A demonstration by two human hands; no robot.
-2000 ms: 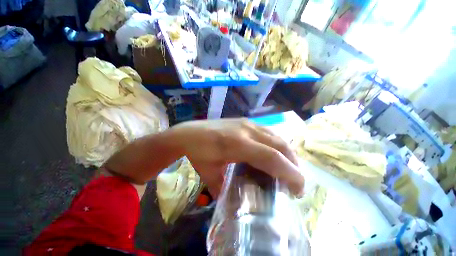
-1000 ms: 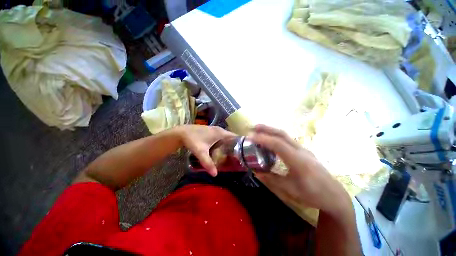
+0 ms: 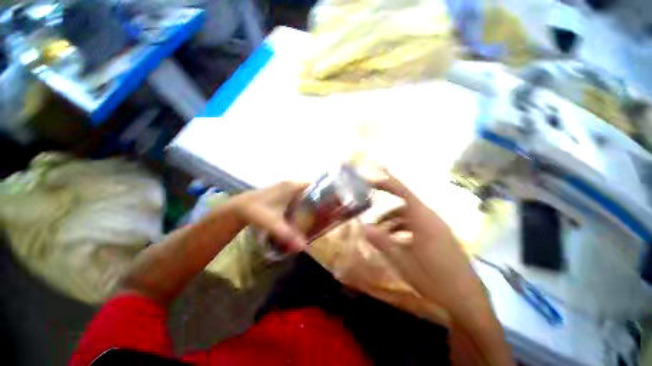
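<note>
A shiny metal flask with reddish reflections is tilted above my lap, in front of the table edge. My left hand holds its lower end, with the thumb across its side. My right hand is at the flask's upper end, with curled fingers. Blur and glare hide whether the right fingers touch the flask or hold something small, such as a cap. A pale yellow cloth piece hangs at the table edge beneath my right hand.
The white sewing table has a yellow cloth heap at its far side. A sewing machine, a dark phone and blue-handled snips are at right. A large cloth bundle lies on the floor at left.
The view has swung, so more of the table and the neighbouring blue-edged table shows. The flask has tilted with its upper end raised. The right hand's fingers are now curled rather than spread over the flask's end.
</note>
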